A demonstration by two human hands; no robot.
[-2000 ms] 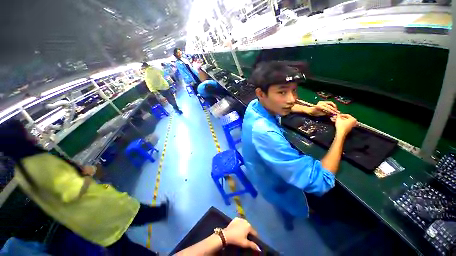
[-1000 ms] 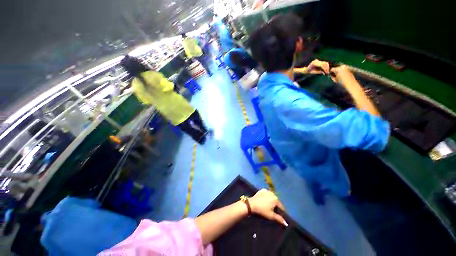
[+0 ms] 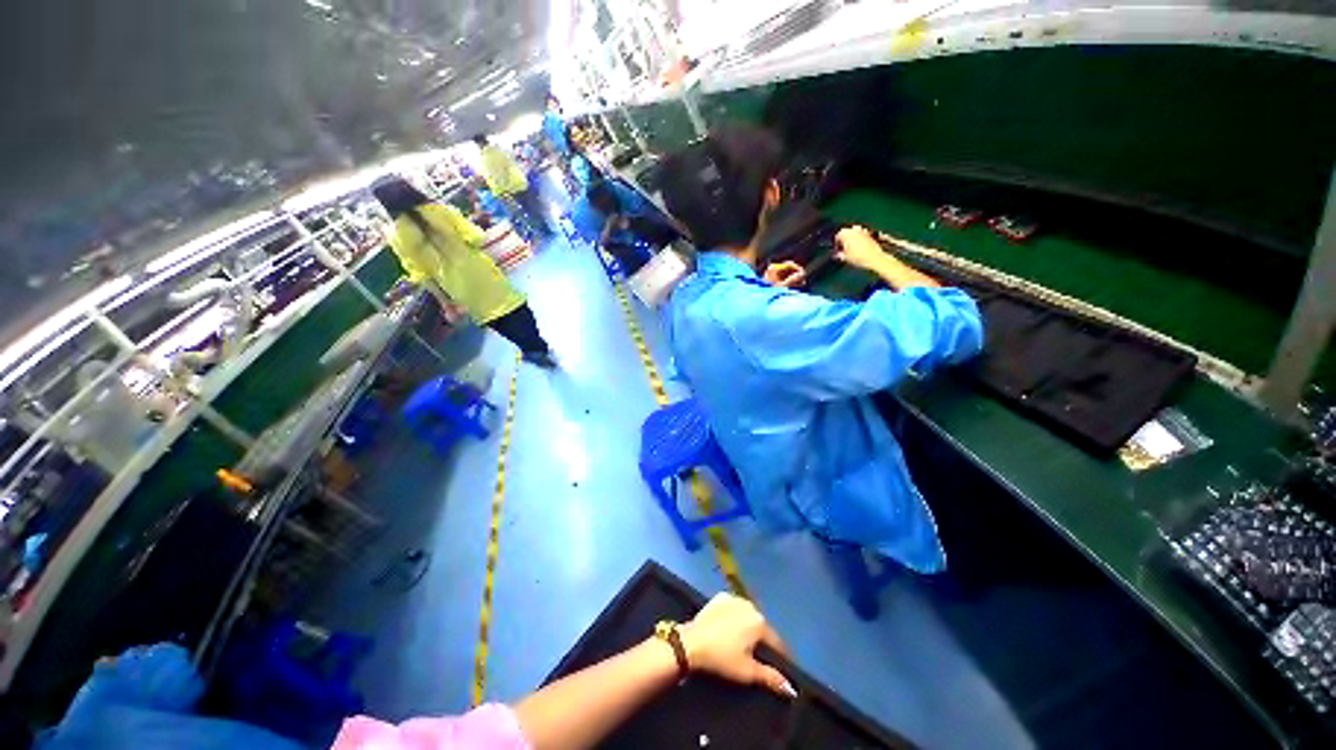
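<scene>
My left hand (image 3: pixel 737 645), bare with a bracelet and pink sleeve, reaches in from the bottom left. It grips the far right edge of a black parts tray (image 3: pixel 637 623) at the bottom centre. The fingers curl over the rim, and their undersides are hidden. The tray is cut off by the picture's bottom edge. A small pale speck shows in it. My right hand is not in view.
A person in a blue smock (image 3: pixel 813 352) works at the green bench (image 3: pixel 1011 476) on the right. Another black tray (image 3: pixel 1084 366), a clear packet (image 3: pixel 1165 440) and bagged components (image 3: pixel 1260 564) lie there. Blue stools (image 3: pixel 681 447) stand beside the aisle. A yellow-shirted person (image 3: pixel 454 264) is ahead left.
The yellow-shirted person at near left has moved away up the aisle. The blue-smocked person has turned their face away and lowered their hands. My left hand stays on the tray.
</scene>
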